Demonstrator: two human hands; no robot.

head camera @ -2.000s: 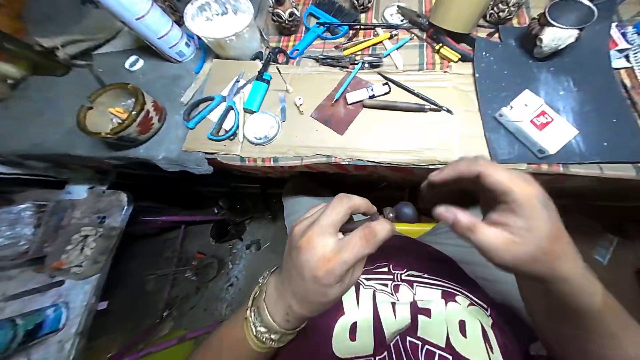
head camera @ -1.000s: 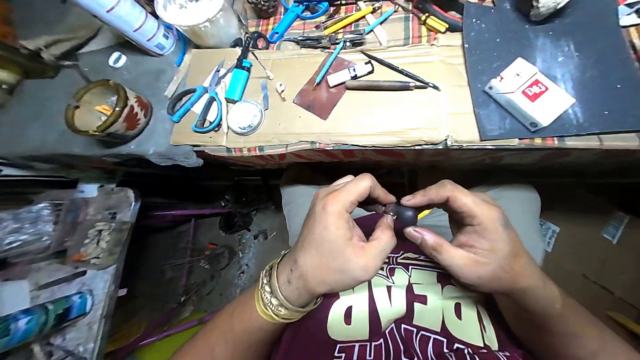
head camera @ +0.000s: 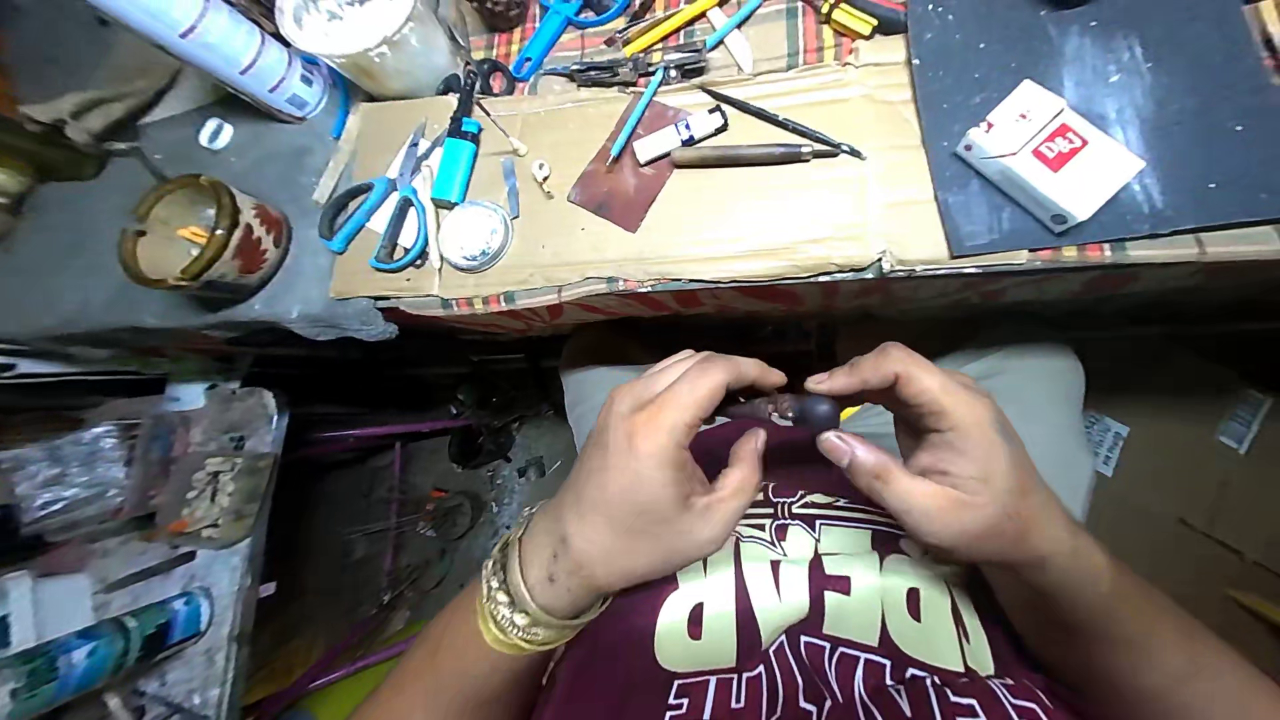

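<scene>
A small dark piece with a rounded, ball-like end [head camera: 815,412] and a rough brownish part beside it lies between my two hands, above the maroon shirt. My left hand [head camera: 675,470], with gold-coloured bangles at the wrist, has its thumb and fingers apart around the rough side; whether a hidden finger supports the piece cannot be told. My right hand [head camera: 930,450] has its index finger and thumb at the rounded end, the thumb touching or very near it. A bit of something yellow [head camera: 850,412] shows behind the piece.
Cardboard [head camera: 800,220] on the table bears blue-handled scissors [head camera: 408,230], a turquoise lighter [head camera: 456,165], a round tin [head camera: 476,236], brown sandpaper [head camera: 625,190] and a wooden-handled tool [head camera: 740,155]. Left stands an ashtray [head camera: 190,240]; right, a cigarette pack [head camera: 1050,155] on a dark board.
My right hand was raised away from the dark piece, then came in to it. Since a second ago, the fingertips of my left hand have spread apart.
</scene>
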